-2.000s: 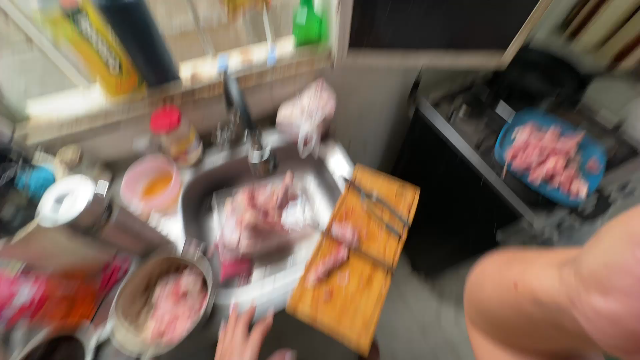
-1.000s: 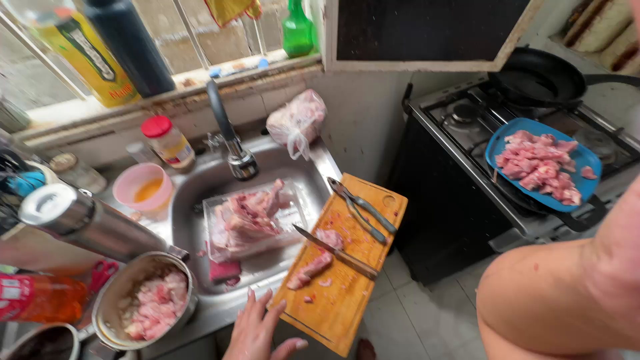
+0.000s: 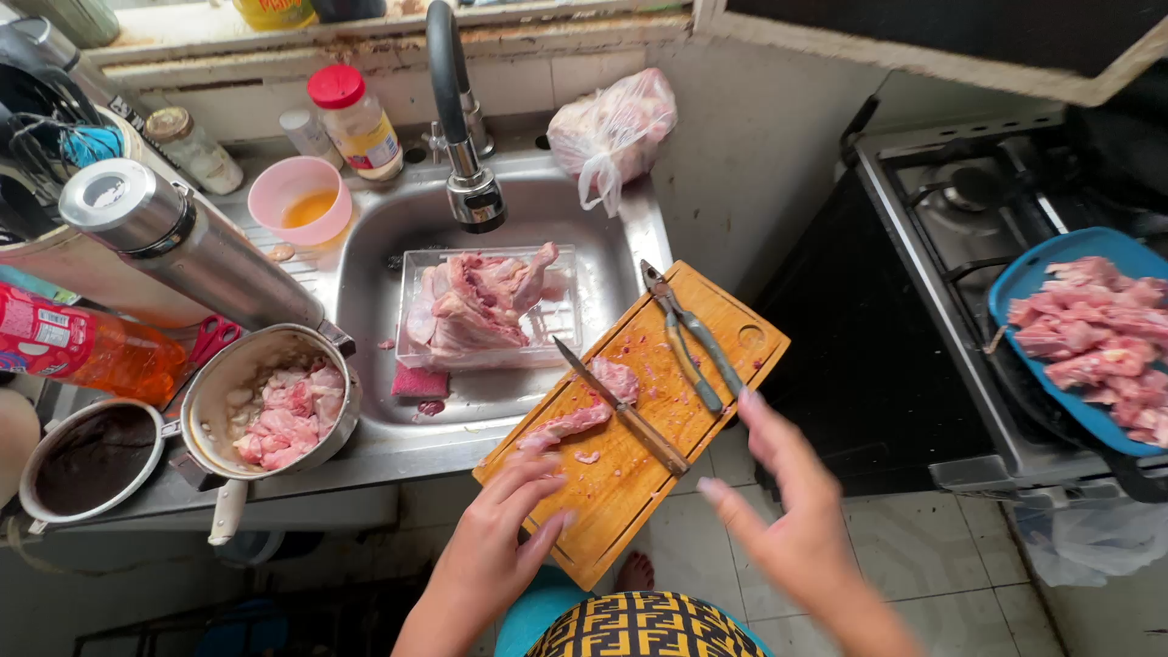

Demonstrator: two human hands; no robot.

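A wooden cutting board (image 3: pixel 630 511) lies aslant over the sink's front right edge. On it rest a knife (image 3: pixel 630 411) with a wooden handle, pliers (image 3: pixel 689 338) with worn grips, a strip of raw meat (image 3: pixel 568 426) and a small raw piece (image 3: pixel 614 380). My left hand (image 3: pixel 506 525) is at the board's lower left edge, fingers spread, near the meat strip; whether it touches the board I cannot tell. My right hand (image 3: pixel 789 511), slightly blurred, is right of the board with thumb and fingers apart, fingertips near the pliers' handle ends. Neither hand holds anything.
Raw poultry (image 3: pixel 484 306) sits in a clear plastic container inside the steel sink (image 3: pixel 598 205), under the faucet (image 3: pixel 474 196). Left stand a pot of meat (image 3: pixel 292 415), a steel thermos (image 3: pixel 210 251) and a pink bowl (image 3: pixel 301 201). A blue tray of meat (image 3: pixel 1095 342) rests on the stove (image 3: pixel 912 182).
My right hand has come into view beside the board, where only a raised limb showed at the right before. My left hand stays near the board's lower left edge. The view has moved closer.
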